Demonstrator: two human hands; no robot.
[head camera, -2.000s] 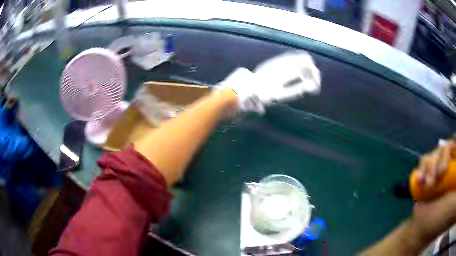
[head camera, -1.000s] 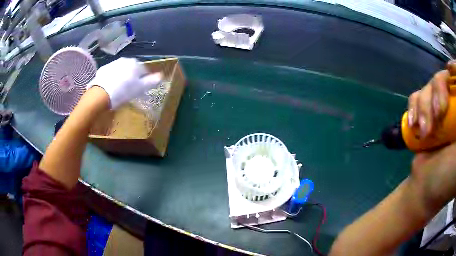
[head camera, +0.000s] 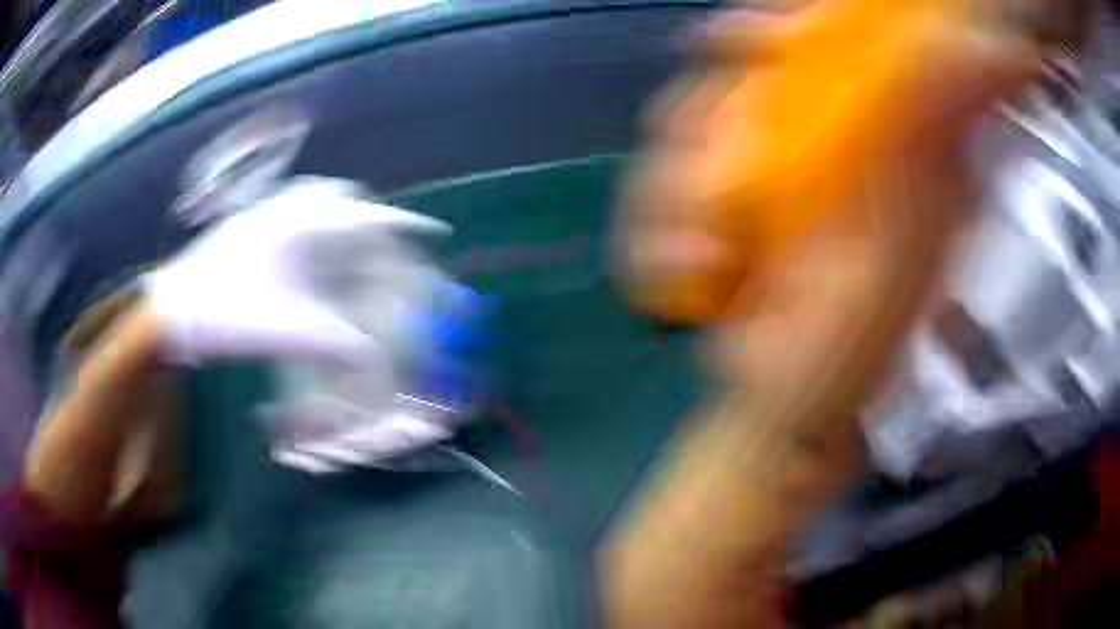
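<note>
The frame is strongly blurred. My left hand (head camera: 264, 277), in a white glove, is over the white blower housing (head camera: 356, 436) at left centre; whether its fingers grip the housing is too blurred to tell. The blue part (head camera: 452, 342) shows at the housing's right side, with thin lead wires (head camera: 485, 467) trailing to the lower right. My bare right hand (head camera: 706, 203) is wrapped round the orange electric screwdriver (head camera: 811, 123), right of the housing. The screwdriver's bit cannot be made out.
Another white housing (head camera: 243, 162) lies on the dark belt (head camera: 516, 105) behind my left hand. White housings (head camera: 1032, 295) are piled at the right. A brown blurred shape, perhaps the carton, is behind my left forearm. The green bench (head camera: 559, 356) lies between my hands.
The view has swung to the right. My left hand has moved from the screw carton to the blower housing. My right hand, still holding the screwdriver, now appears closer to the housing.
</note>
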